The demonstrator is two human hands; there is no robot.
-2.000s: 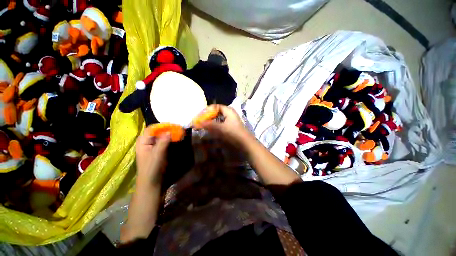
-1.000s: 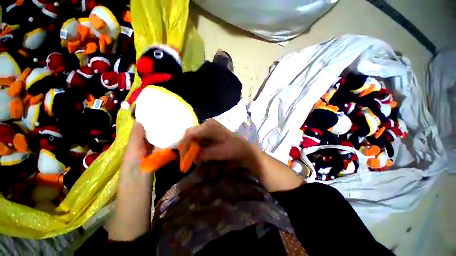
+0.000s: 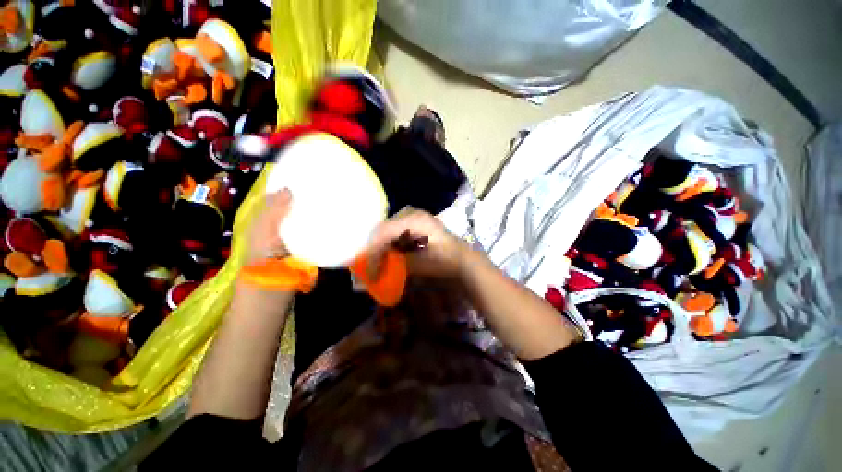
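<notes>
A penguin plush toy (image 3: 332,201) is held up in front of me, white belly towards me, its red beak and Santa hat at the top and blurred. My left hand (image 3: 268,226) holds its left side, partly hidden behind the belly. My right hand (image 3: 420,244) grips it low on the right, beside an orange foot (image 3: 383,278). A small dark thing shows in my right hand, perhaps snips; it is too small to tell. The other orange foot (image 3: 280,275) hangs near my left wrist.
A yellow sack (image 3: 198,355) full of penguins is at the left. A white woven sack (image 3: 545,152) with more penguins is open at the right. A large filled white sack (image 3: 522,41) stands ahead on the pale floor. A dark floral apron (image 3: 406,396) covers my lap.
The toy was low with its feet pinched in both hands, then was lifted and turned. Now it is a little further right, its face turned back towards me, its feet spread apart.
</notes>
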